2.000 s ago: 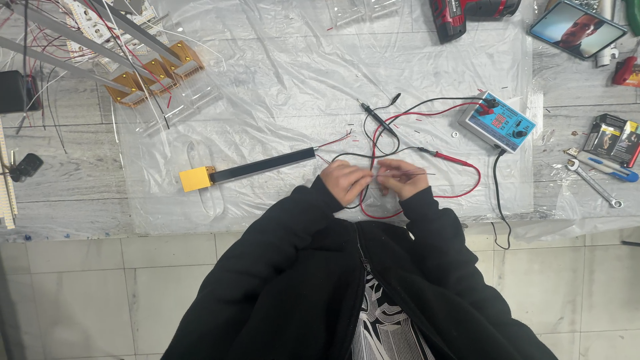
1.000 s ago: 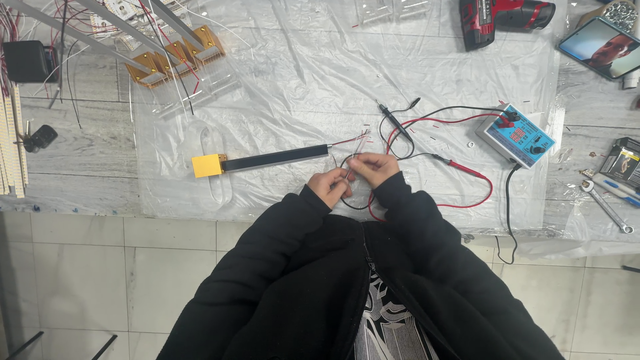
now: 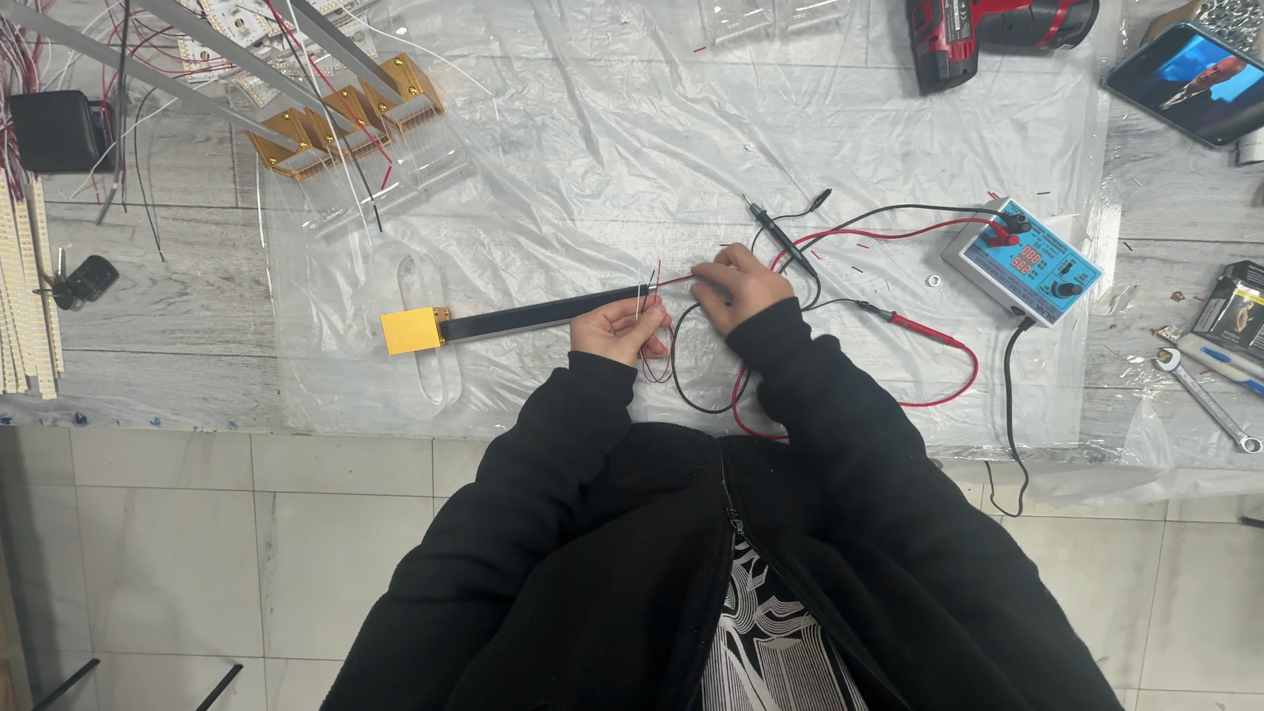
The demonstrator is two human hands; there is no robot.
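Observation:
My left hand (image 3: 624, 331) pinches thin wires at the right end of a black bar (image 3: 543, 313), which has a gold-coloured block (image 3: 414, 331) on its left end. My right hand (image 3: 741, 286) is just to the right, its fingertips on a thin red wire (image 3: 675, 280) that comes from the bar's end. A black test probe (image 3: 782, 239) lies beyond the right hand. A red test probe (image 3: 928, 329) lies to its right, with a dark clip at its tip. Their leads run to a white tester with a blue face (image 3: 1047, 262) and a lit red display.
Metal bars with gold-coloured brackets (image 3: 346, 123) stand at the upper left, near loose wires and LED strips (image 3: 25, 296). A cordless drill (image 3: 953, 44) and a phone (image 3: 1190, 84) lie at the upper right. A combination wrench (image 3: 1207, 400) lies at the right edge. Plastic film (image 3: 592, 128) covers the table.
My hands, close together one second ago, are now farther apart. The left is at the end of the black bar, where it was not before. The view has shifted somewhat.

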